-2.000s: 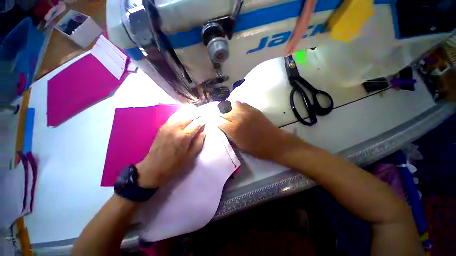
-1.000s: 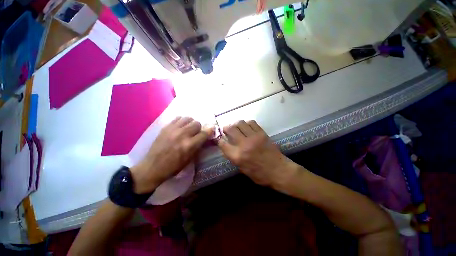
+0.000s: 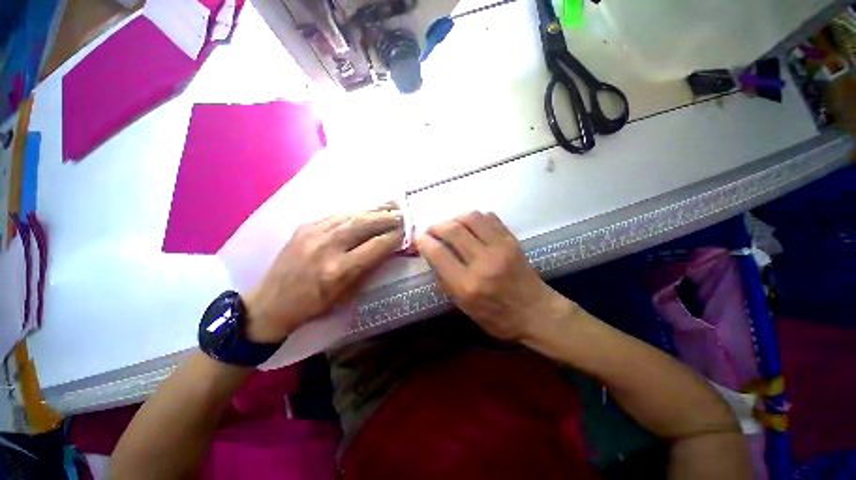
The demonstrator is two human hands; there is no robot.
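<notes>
A pale pink-white fabric piece (image 3: pixel 258 246) lies near the table's front edge, with a narrow folded edge and a bit of magenta showing between my hands. My left hand (image 3: pixel 328 262), with a dark watch on the wrist, lies flat on the piece and presses it down. My right hand (image 3: pixel 481 267) has its fingertips at the folded edge, pinching it; the exact grip is partly hidden. A magenta panel (image 3: pixel 230 178) lies behind my left hand, partly under the pale piece. The sewing machine's needle area (image 3: pixel 375 61) is above, away from the fabric in my hands.
Black-handled scissors (image 3: pixel 584 103) lie right of the needle, beside a bright green piece (image 3: pixel 571 11). Stacked magenta and white pieces (image 3: pixel 127 75) lie upper left, pale pieces (image 3: pixel 13 281) far left. A small black and purple tool (image 3: pixel 737 82) lies far right. A ruler strip (image 3: pixel 610 230) follows the front edge.
The pale piece has come away from the needle toward the table's front edge. Both hands moved with it, and my right hand now works at its edge. The view has tilted down.
</notes>
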